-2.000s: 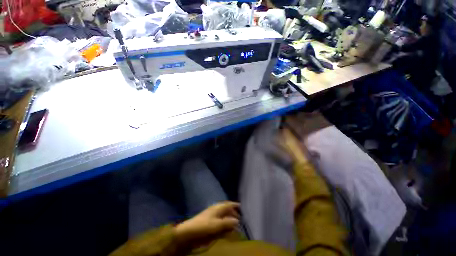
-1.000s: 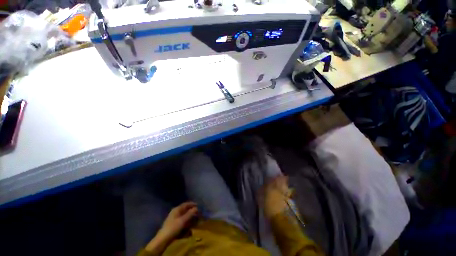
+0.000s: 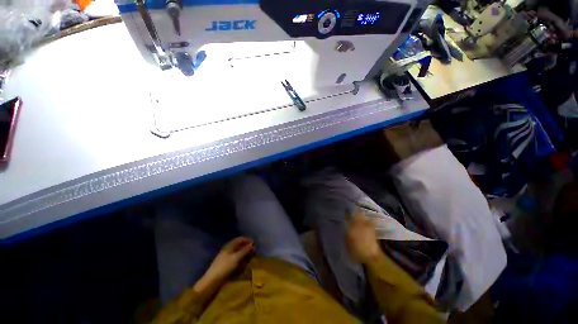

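Note:
My right hand (image 3: 362, 235) is over a pile of grey fabric (image 3: 336, 212) at the right of my lap. It is blurred, and its fingertips are hard to make out against the cloth. A dark piece with a pale edge (image 3: 415, 253) lies folded beside that hand. My left hand (image 3: 236, 253) rests at my lap, its fingers curled together; I cannot tell if anything is between them. A light grey fabric piece (image 3: 453, 209) hangs over the right side of the pile.
A white sewing machine (image 3: 279, 28) stands on the white table (image 3: 82, 126) with a blue front edge (image 3: 127, 201). Thread snips (image 3: 293, 95) lie under its arm. A phone (image 3: 9, 130) lies at the far left. Another machine (image 3: 491, 22) stands on a wooden table at the right.
The view has moved closer to the machine table. My right hand has shifted slightly right over the pile, and the grey cloth there has been turned, showing a dark piece. My left hand has barely moved.

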